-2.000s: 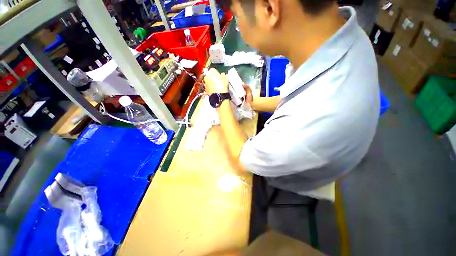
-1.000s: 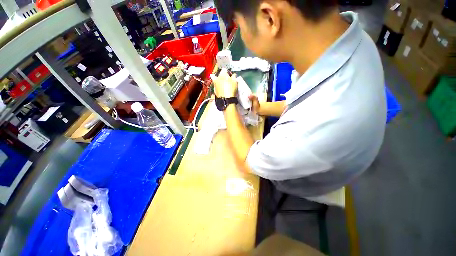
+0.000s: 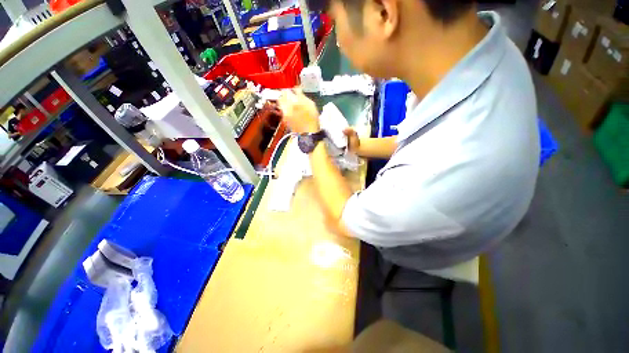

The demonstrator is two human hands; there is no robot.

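Note:
Neither of my hands can be made out. A blurred tan-brown shape is cut off by the bottom edge; I cannot tell what it is. White power strips (image 3: 110,262) lie at the near left on a blue plastic sheet (image 3: 172,214), with a crinkly clear plastic bag (image 3: 134,314) against them. The tan bench top (image 3: 276,276) runs away in front of me. At its far part a neighbouring worker holds a white power strip (image 3: 334,124) in one hand; the other hand is raised to its left, near a white piece at the tester.
A water bottle (image 3: 217,172) leans over the blue sheet's far end, beside a white upright post (image 3: 196,96). A beige tester (image 3: 241,110) and red bin (image 3: 265,65) stand beyond. The neighbour (image 3: 448,152) occupies the bench's right side. Cartons (image 3: 579,65) stand far right.
The neighbour's watch-wearing hand has moved up and left, away from the strip toward the tester. The view has shifted slightly, so the bench and blue sheet appear further right than at first.

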